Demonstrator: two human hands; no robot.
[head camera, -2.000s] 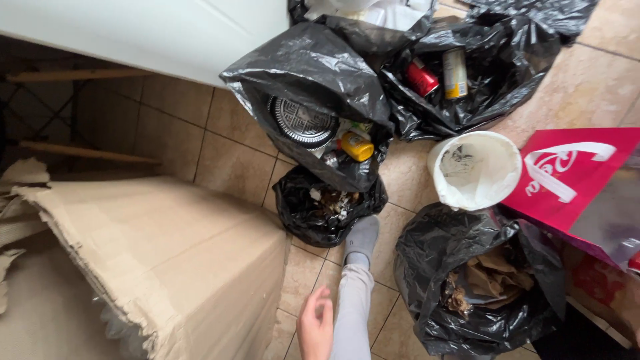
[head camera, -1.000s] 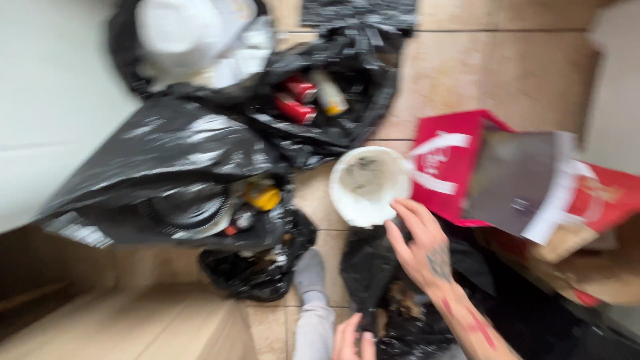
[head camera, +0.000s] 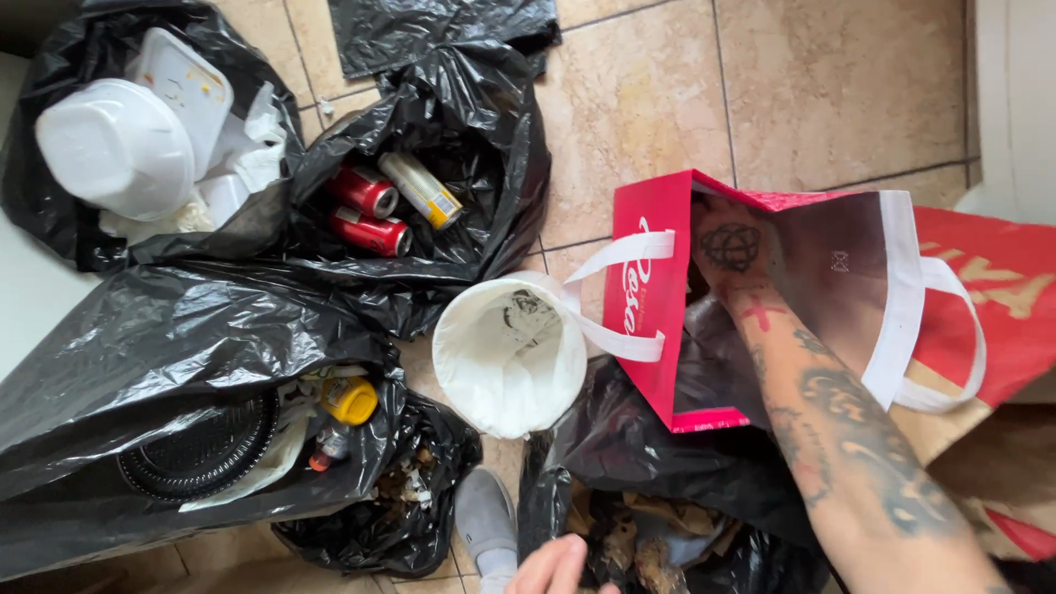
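Observation:
My right hand (head camera: 726, 227) reaches down inside a pink reusable shopping bag (head camera: 648, 289) with white handles; its fingers are hidden by the bag. My left hand (head camera: 554, 568) shows at the bottom edge, near a black garbage bag (head camera: 660, 421) holding brown paper (head camera: 635, 536); only some fingers are in view. A white plastic bucket (head camera: 510, 363) stands between the bags. To the left, one black bag holds red cans (head camera: 371, 231) and a yellow-and-white can (head camera: 421, 190).
Another black bag holds white plastic containers (head camera: 115, 148). At lower left, a bag contains a black plastic tray (head camera: 202, 450) and a yellow bottle (head camera: 349, 399). A small bag of scraps (head camera: 404, 495) lies by my shoe (head camera: 484, 511). A red-and-brown paper bag (head camera: 990, 289) is at right.
My right hand has moved from beside the bucket into the pink bag, which now stands wider. My left hand stays low in view. The view has shifted toward the bags.

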